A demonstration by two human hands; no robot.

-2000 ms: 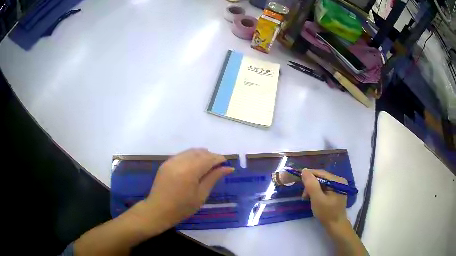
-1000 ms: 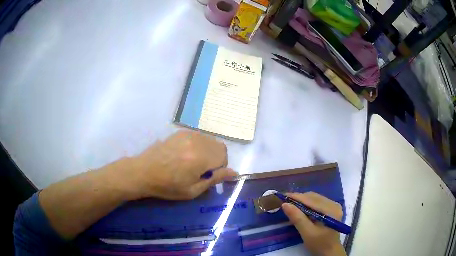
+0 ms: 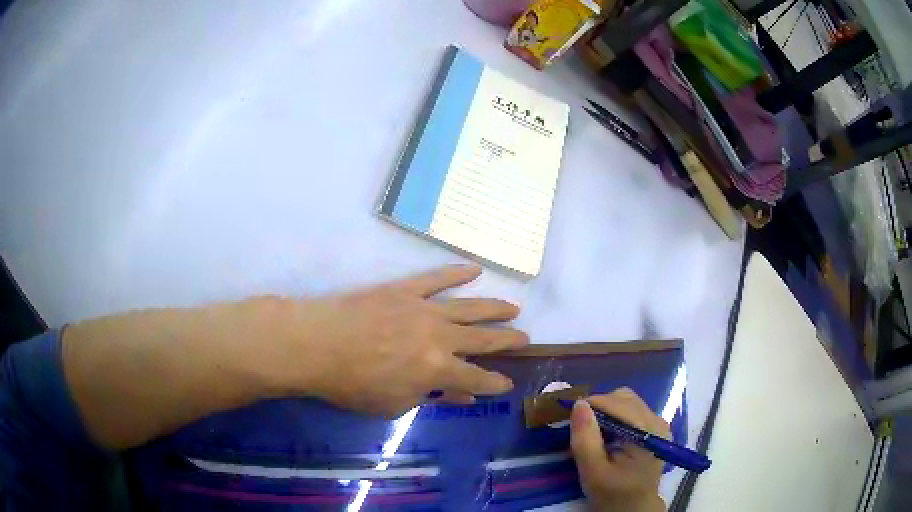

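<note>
A long, glossy blue plastic template with a brown strip on its far edge lies along the near side of the white table, under glare. My left hand lies flat with fingers spread over its far edge, fingertips pointing right. A small dark blue spot shows under that hand; I cannot tell if it is held. My right hand holds a blue marker pen like a writing tool, its tip at the brown tape patch beside a pale round spot.
A notebook with a light-blue spine lies beyond the template. An orange carton stands at the far edge. Thin black items, a wooden-handled tool and a green packet lie by the dark rack. A cream surface is at right.
My left hand has opened out and spread flat over the template's far edge. The pen stays in my right hand at the patch. The view has shifted, with the notebook now further right.
</note>
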